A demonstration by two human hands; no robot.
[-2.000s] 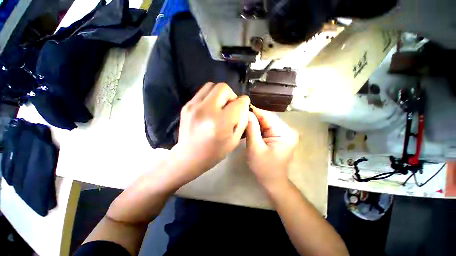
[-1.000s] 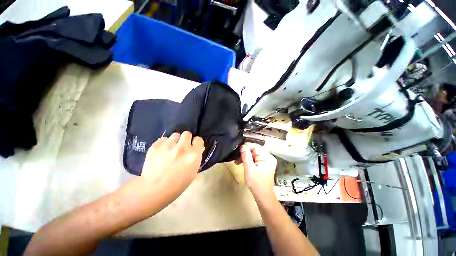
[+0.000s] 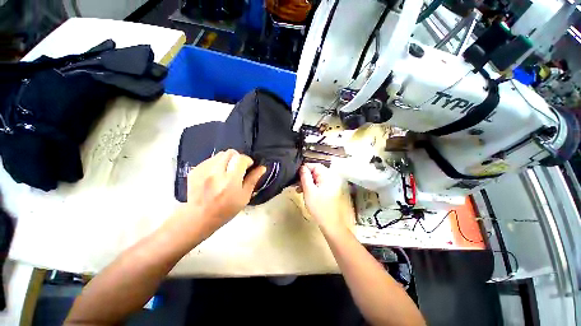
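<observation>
A black fabric bag [image 3: 271, 130] lies on the pale table around the end of the white machine arm, its right edge at the needle area of the sewing machine [image 3: 439, 95]. My left hand [image 3: 222, 181] lies on the bag's front, with fingers bent and gripping the cloth near a pale line. My right hand [image 3: 320, 191] pinches the bag's lower right edge between thumb and fingertips, just below the brown block [image 3: 323, 153]. The presser foot and the stitch point are too small to make out.
Black bags are heaped [image 3: 48, 121] on the left of the worn table [image 3: 153, 235]. A blue bin [image 3: 223, 73] stands behind the table. A red-handled tool [image 3: 409, 189] and black cord lie right of the arm. An orange patch [image 3: 467, 223] is at the right edge.
The view has swung up and back, showing more of the machine. The bag has turned from a bunched position to lie flatter, and my left hand has moved from the seam onto its front.
</observation>
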